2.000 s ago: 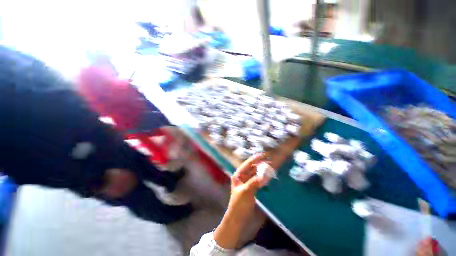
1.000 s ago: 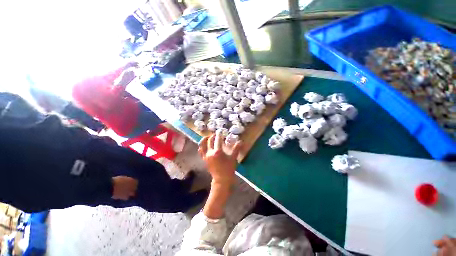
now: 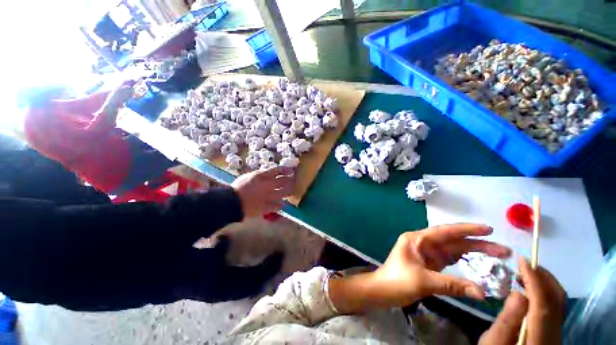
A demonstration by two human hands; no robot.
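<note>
My left hand (image 3: 425,266) is over the paper's lower left, its thumb and fingers around a knobbly white lump (image 3: 488,273). My right hand (image 3: 533,306) is at the lump's right side, fingertips close against it, and holds a thin pale stick (image 3: 535,232) upright. The stick's upper part passes just right of a small round red cap (image 3: 520,216) on the white paper (image 3: 574,202). The lump's underside and the contact with the right fingertips are partly hidden. One white lump (image 3: 421,189) sits at the paper's upper left corner.
A loose pile of lumps (image 3: 385,145) lies on the green bench. A brown board (image 3: 341,111) at left bears many lumps; another person's hand (image 3: 267,189) is at its near edge. A blue bin (image 3: 473,121) of small parts stands behind. Clear plastic (image 3: 601,303) is at far right.
My left hand has left the board's near edge and come right to the paper, now with a lump. My right hand has come further into view with the stick. Another person's hand has reached the board.
</note>
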